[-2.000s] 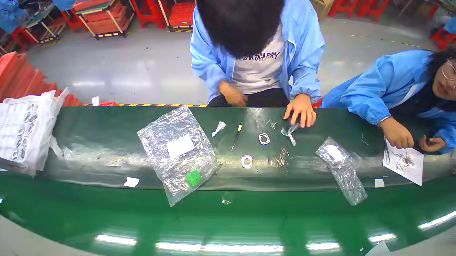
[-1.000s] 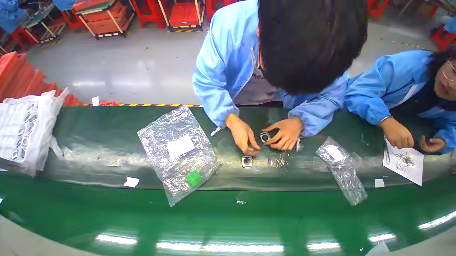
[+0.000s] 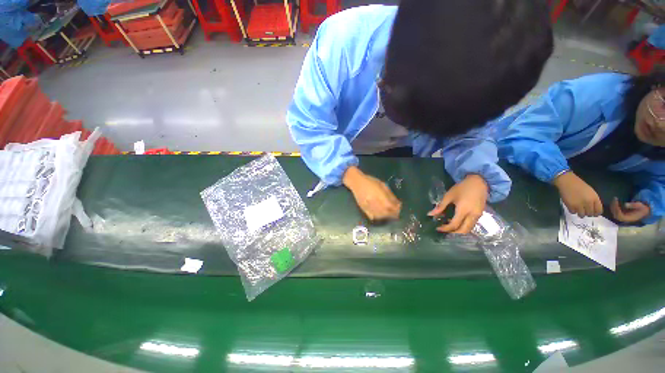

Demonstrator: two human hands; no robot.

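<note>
Neither of my hands is in view. Nearest in front of me is the bright green conveyor belt (image 3: 219, 313), with a small clear scrap (image 3: 372, 294) on it. On the dark green bench (image 3: 138, 189) lie a pale ring part (image 3: 360, 234), a scattered pile of tiny metal parts (image 3: 410, 233), a large clear bag (image 3: 237, 189) with a white label and green sticker, and a smaller clear bag (image 3: 509, 262). A person opposite has one blurred hand (image 3: 375, 198) left of the pile and another hand (image 3: 464, 207) right of it; what they hold is unclear.
A second person at the right has hands (image 3: 581, 195) by a white paper sheet (image 3: 601, 248) bearing small dark parts. A white packing stack (image 3: 22, 193) stands at the left, before red crates (image 3: 33, 113). White paper squares (image 3: 192, 264) lie on the bench.
The person opposite has leaned over the bench, both hands reaching in; their hands have since moved apart. The dark-edged ring no longer shows. The scrap on the belt has moved right.
</note>
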